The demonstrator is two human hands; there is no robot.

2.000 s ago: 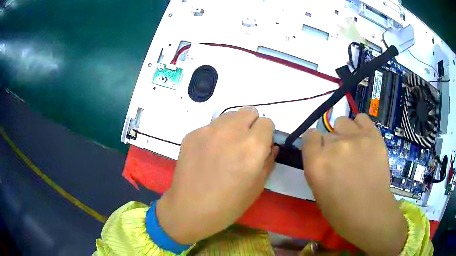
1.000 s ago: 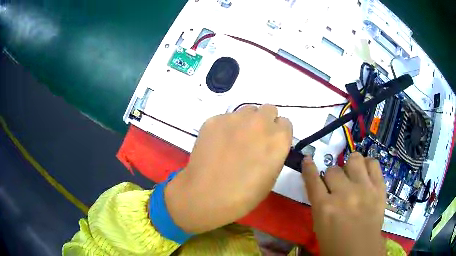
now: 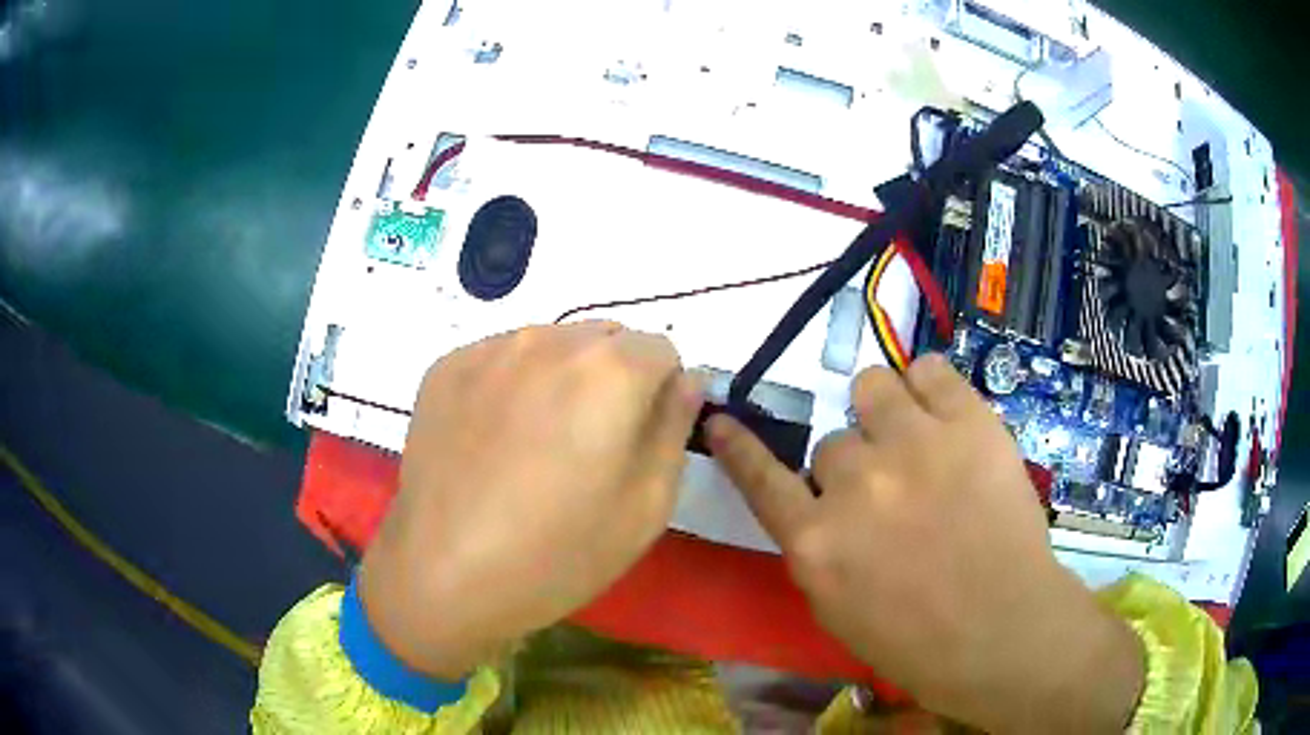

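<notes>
The black sleeved cable (image 3: pixel 815 299) runs from the motherboard (image 3: pixel 1034 385) down to the lower edge of the white chassis back plate (image 3: pixel 632 223). A piece of black tape (image 3: pixel 779 439) lies at its lower end. My left hand (image 3: pixel 539 481) is closed by the tape's left end; its fingertips are turned away, so what they hold is hidden. My right hand (image 3: pixel 920 531) has its index fingertip pressed on the tape, the other fingers curled above the plate. The yellow-red-black cable (image 3: pixel 884 309) curves beside the board.
A black speaker (image 3: pixel 499 247) and small green board (image 3: pixel 405 233) are at the upper left. The fan (image 3: pixel 1149 280) is at the right. Red foam (image 3: pixel 718 600) runs under the near edge. A green bench surface (image 3: pixel 173 187) lies at left.
The view has shifted, so the unit sits further left. My right index finger has moved left along the black tape, close to my left hand. My left hand stays closed at the tape's left end.
</notes>
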